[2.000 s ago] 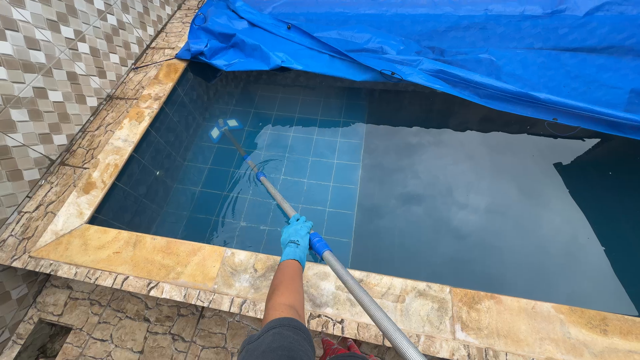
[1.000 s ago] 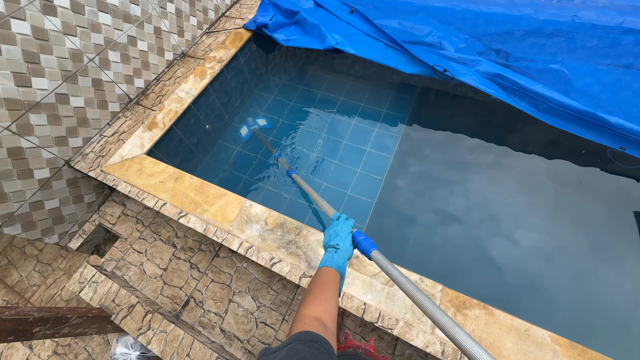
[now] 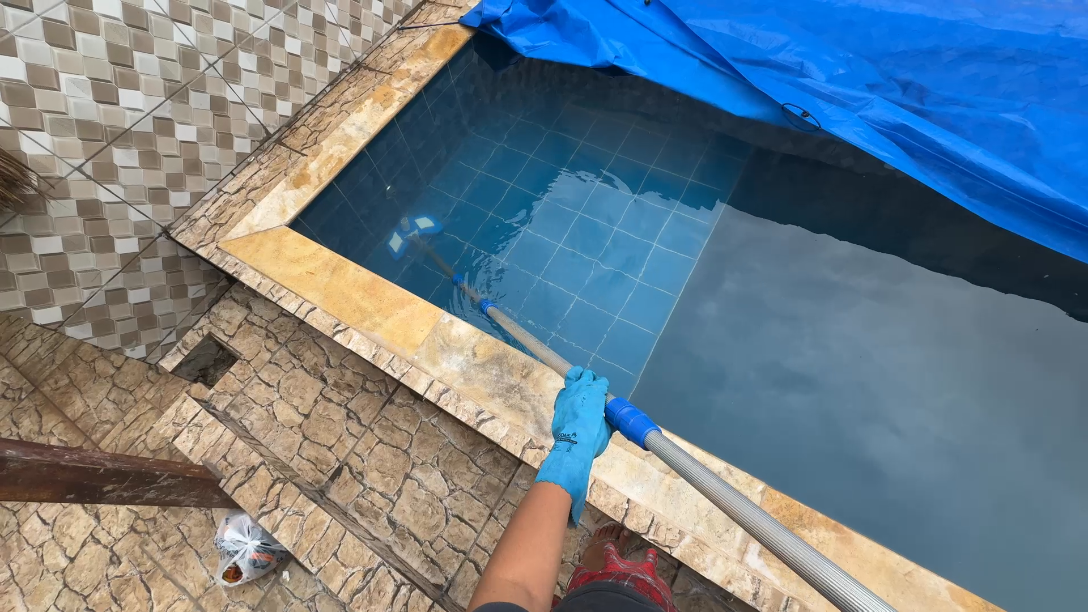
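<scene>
My left hand (image 3: 581,411), in a blue rubber glove, is closed around a long ribbed metal pole (image 3: 748,518), just above its blue collar (image 3: 631,422). The pole slants from the bottom right over the stone coping into the pool water (image 3: 595,246). Further along it are smaller blue joints, one at the waterline. At its far end a V-shaped pool brush or vacuum head (image 3: 413,235), blue with white patches, lies under water near the close left corner; its exact type cannot be told. My right hand is out of view, as is the pole's near end.
A blue tarpaulin (image 3: 892,93) covers the far side of the pool. Beige stone coping (image 3: 340,289) edges the water. At the left are a tiled wall (image 3: 127,110), a square hole (image 3: 205,360), a dark wooden beam (image 3: 102,474) and a tied plastic bag (image 3: 245,548) on stone-patterned paving.
The submerged head has come closer to the pool's near left corner and near edge, and the pole has shifted with it. My left hand keeps its hold. The view has turned and swung left.
</scene>
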